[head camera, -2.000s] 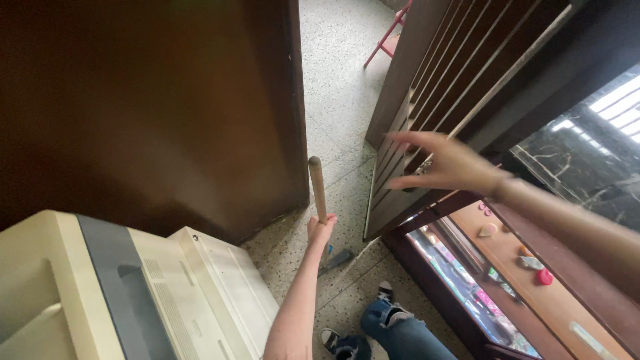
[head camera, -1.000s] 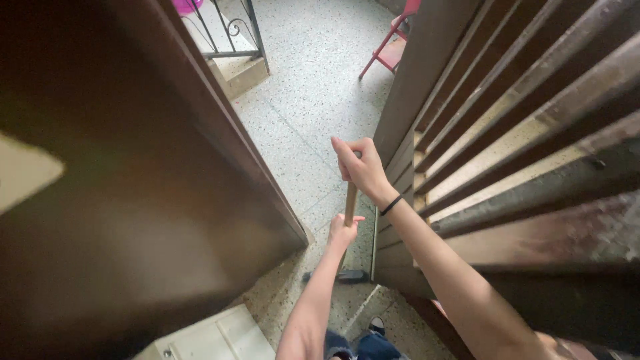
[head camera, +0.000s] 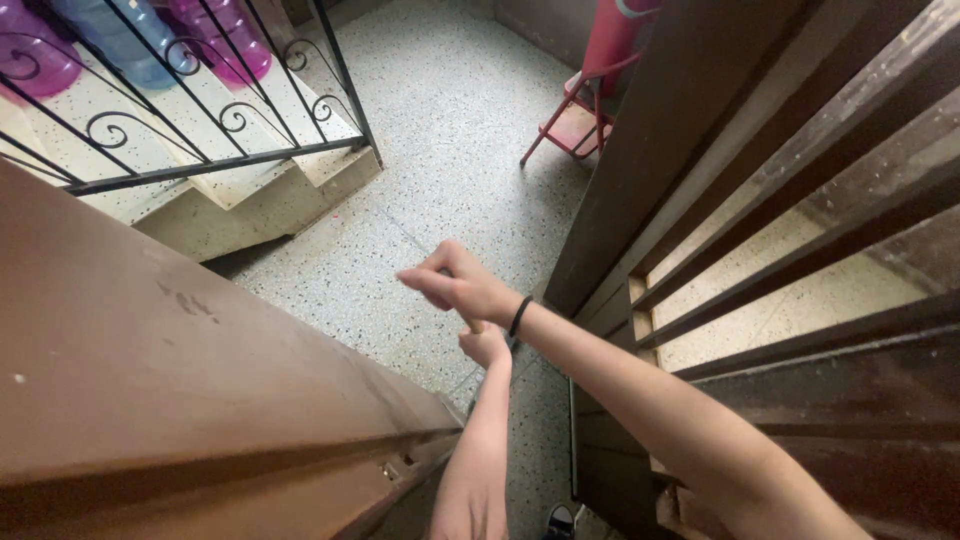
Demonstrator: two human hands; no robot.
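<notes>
My right hand (head camera: 461,285), with a black band at its wrist, is closed around the top end of a wooden stick handle. Just below it my left hand (head camera: 484,345) grips the same wooden handle (head camera: 475,325), of which only a short piece shows between the hands. The handle's lower part and whatever is at its foot are mostly hidden behind my hands and forearms. Speckled terrazzo floor (head camera: 450,150) lies beneath and beyond both hands.
A brown door (head camera: 187,337) stands at the left and a slatted wooden door (head camera: 750,225) at the right. Beyond are steps with a black metal railing (head camera: 225,161), large pink and blue plastic bottles (head camera: 135,45) on them, and a red metal step stool (head camera: 574,124).
My right hand was apart from the handle two seconds ago, then closed on its top. The view has moved forward through the doorway; more of the steps and railing shows.
</notes>
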